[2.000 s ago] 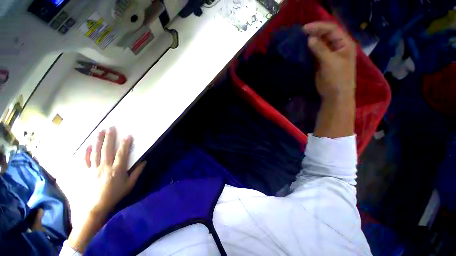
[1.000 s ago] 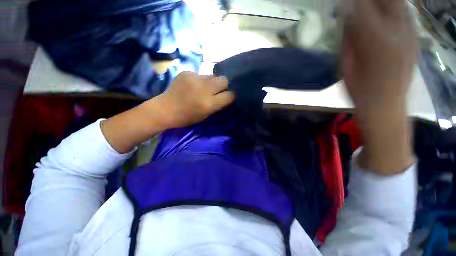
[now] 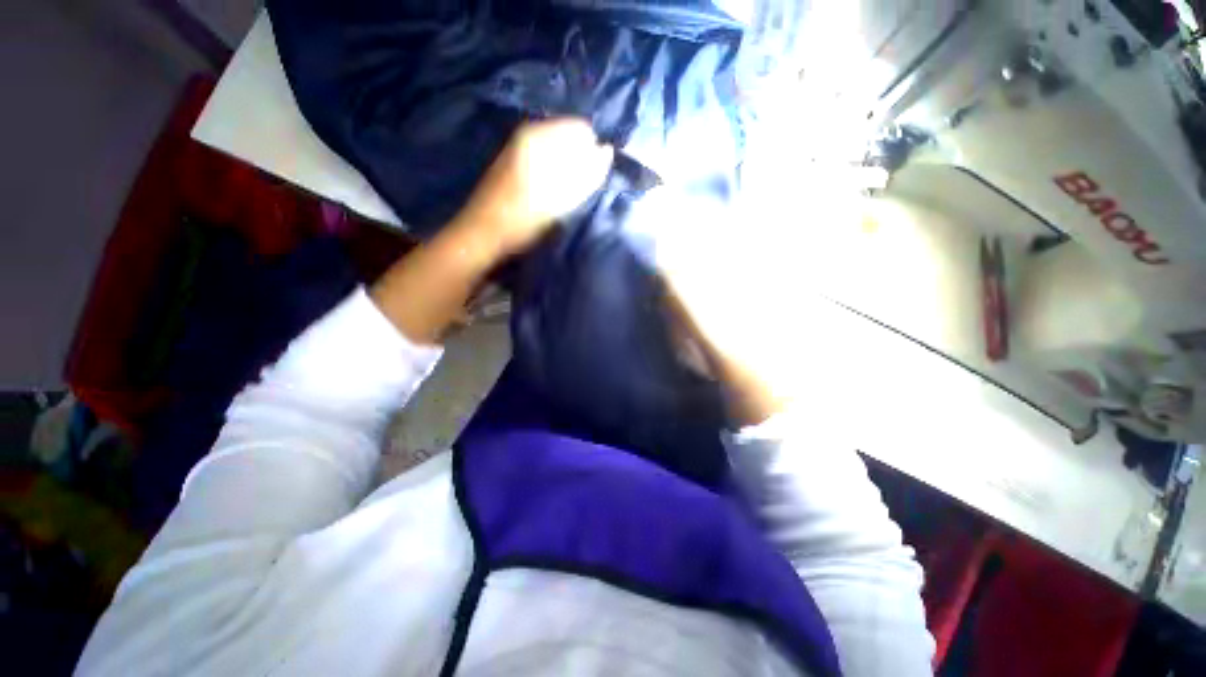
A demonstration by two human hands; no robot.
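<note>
A navy garment piece (image 3: 595, 324) hangs from my hands over the table's front edge and down onto the purple apron (image 3: 595, 503). More navy cloth with a shinier blue surface (image 3: 529, 60) lies bunched on the table behind and left of it. My left hand (image 3: 549, 172) is closed on the cloth near its upper edge. My right hand (image 3: 694, 245) is at the cloth's right side, close to my left hand; it is washed out by glare and its fingers cannot be made out. The needle area is hidden in the glare.
The white sewing machine (image 3: 1124, 172) with red lettering stands at the right. Red-handled snips (image 3: 993, 298) lie on its bed (image 3: 926, 251). A red bin (image 3: 113, 304) with dark cloth is at the left; another red container (image 3: 1032, 608) is at the lower right. A dark rod runs along the bed.
The view has swung left. My right hand has come down from the raised right side to beside my left hand. The dark piece now hangs at the table edge between my hands.
</note>
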